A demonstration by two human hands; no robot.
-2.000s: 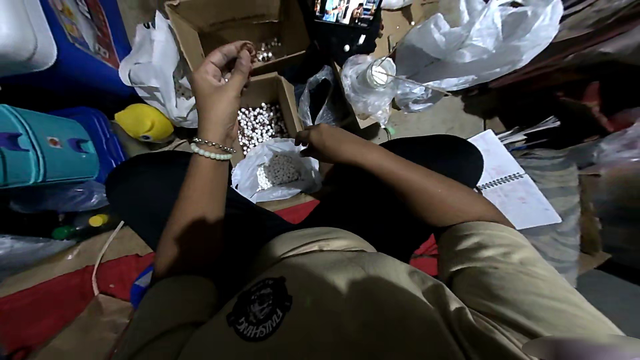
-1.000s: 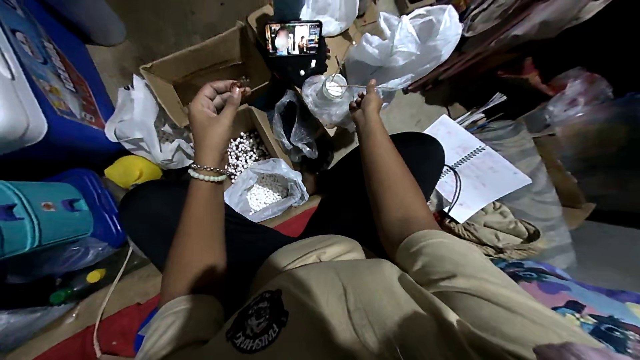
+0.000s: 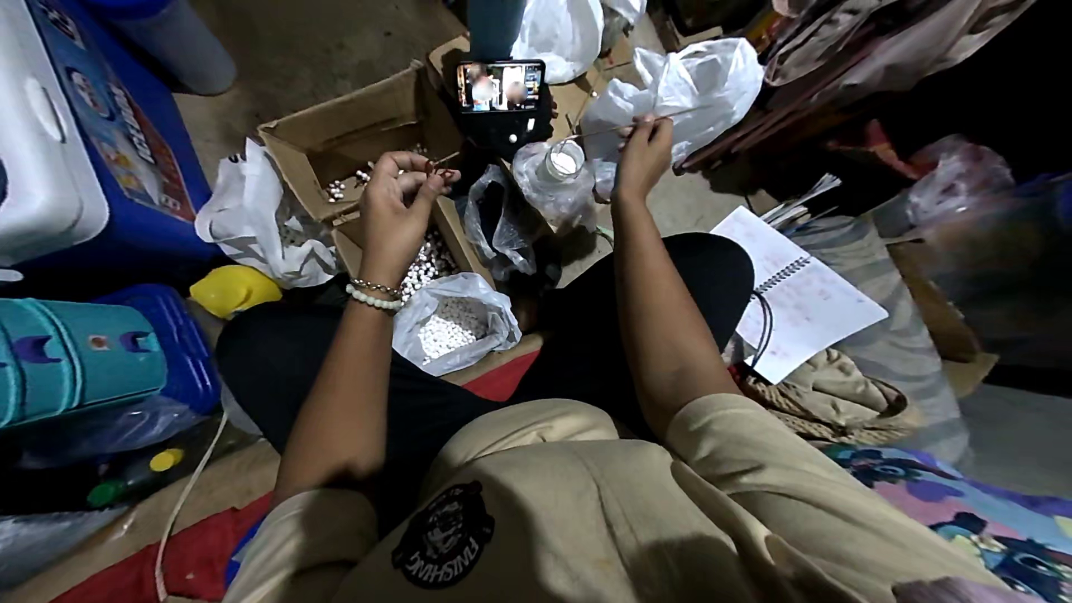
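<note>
My left hand [image 3: 404, 201], with bracelets at its wrist, is raised over the cardboard boxes and pinches a small brown, thin item that is too small to name. My right hand [image 3: 643, 159] pinches a thin stick or wire [image 3: 599, 132] that reaches left above a jar. That clear jar [image 3: 564, 161] holds something white and sits in clear plastic. Below my left hand, small white and dark pieces [image 3: 429, 270] fill a cardboard box. A plastic bag of small white pieces [image 3: 452, 328] lies open in front of my lap.
A second cardboard box [image 3: 289, 155] and a lit phone [image 3: 501, 85] stand beyond my hands. White plastic bags [image 3: 712, 92] lie at the upper right, a spiral notebook [image 3: 796, 285] beside my right knee. At left are a blue and white cooler [image 3: 126, 142], a yellow object [image 3: 234, 291] and teal containers [image 3: 84, 360].
My right hand has moved from beside the bag of white pieces, away from my body and to the right. My left hand stays raised over the boxes. The view has shifted somewhat.
</note>
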